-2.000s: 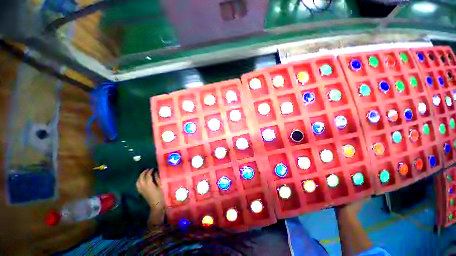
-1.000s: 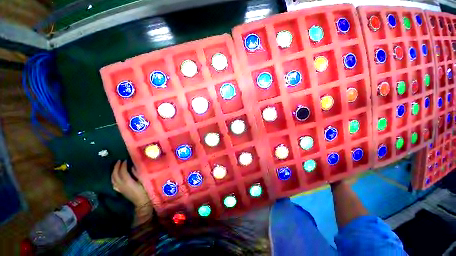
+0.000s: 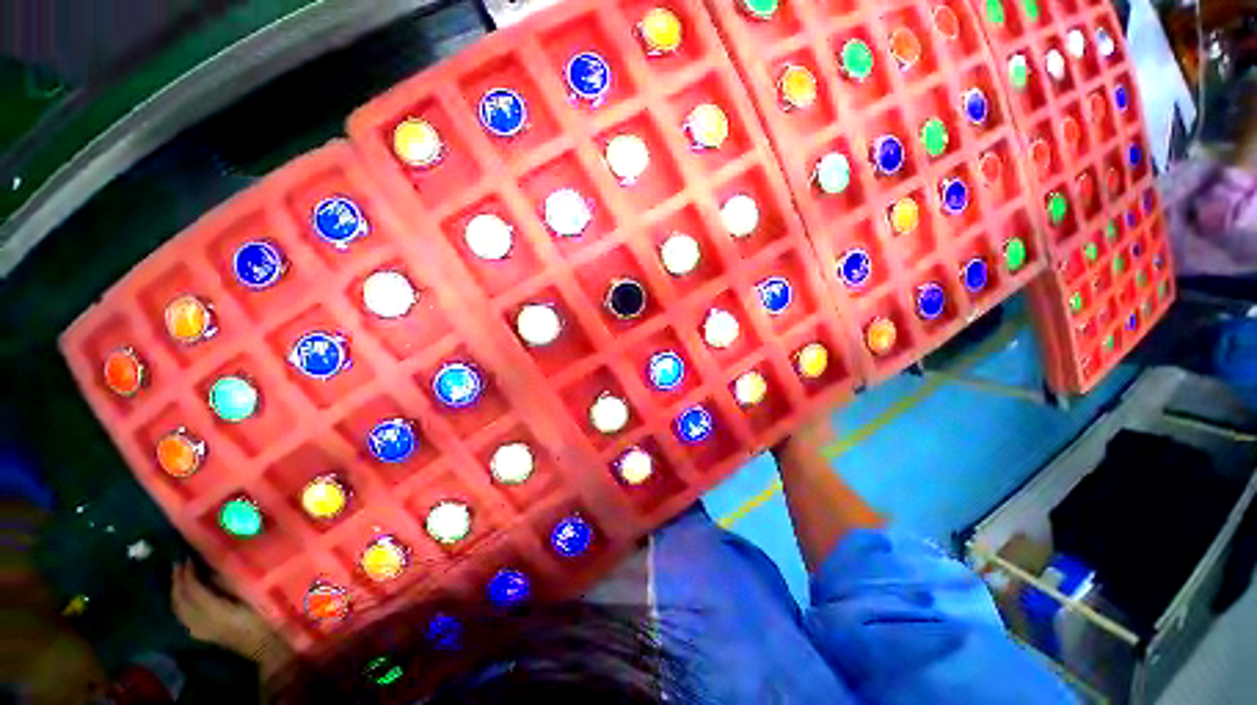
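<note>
Red-orange compartment trays (image 3: 596, 361) lie edge to edge, with round units in their pockets. The faces glow blue, white, orange and green. One black-faced unit (image 3: 626, 299) sits in the second tray. My left hand (image 3: 221, 613) is at the near left edge of the first tray, dim and partly cut by shadow; its grip is unclear. My right hand (image 3: 811, 430) meets the near edge of the trays; its fingers are hidden at or under the edge, with the blue sleeve below. Dark hair covers the first tray's near corner.
A grey rail (image 3: 207, 124) curves behind the trays. At the right, a metal cart (image 3: 1172, 606) holds black cloth and a blue-white item (image 3: 1059, 585). White paper (image 3: 1161, 83) and a person's pink sleeve (image 3: 1213, 207) are at the far right.
The view has turned and shifted right, so the trays appear tilted and further left. More of the right-hand trays and the cart show; the bottle has left view. Many lit faces have changed colour.
</note>
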